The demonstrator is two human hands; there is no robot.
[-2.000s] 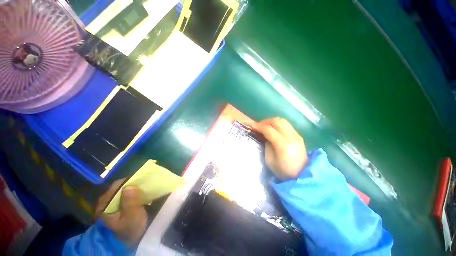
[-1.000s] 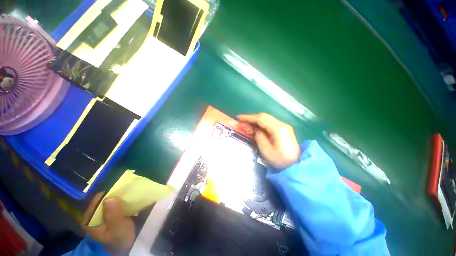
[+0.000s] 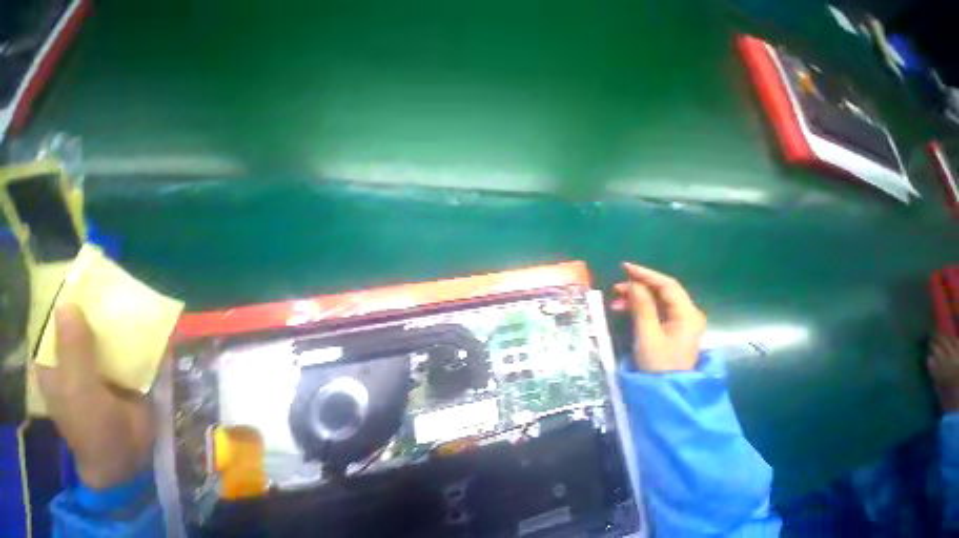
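An open laptop base [image 3: 442, 420] lies in front of me on a white sheet with a red edge [image 3: 389, 298] along its far side. Its round black fan [image 3: 342, 408], green board [image 3: 542, 363] and an orange patch [image 3: 240, 460] show; the near side is cut off by the frame. My left hand [image 3: 95, 405] is at the laptop's left side, blurred, and holds a pale yellow liner sheet [image 3: 124, 321]. My right hand [image 3: 668, 324] is just beyond the laptop's far right corner, fingers apart; nothing is visible in it.
Another red-edged laptop unit [image 3: 841, 121] lies at the far right, and part of one [image 3: 37, 58] at the far left. Black pieces on yellow liners [image 3: 44, 215] are at the left edge. Another person's hand [image 3: 943, 368] and blue sleeve show at the right edge.
The view has swung to the right, so the fan is out of view and the laptop appears nearly level. My right hand has left the laptop's far edge for its right side. My left hand keeps the liner.
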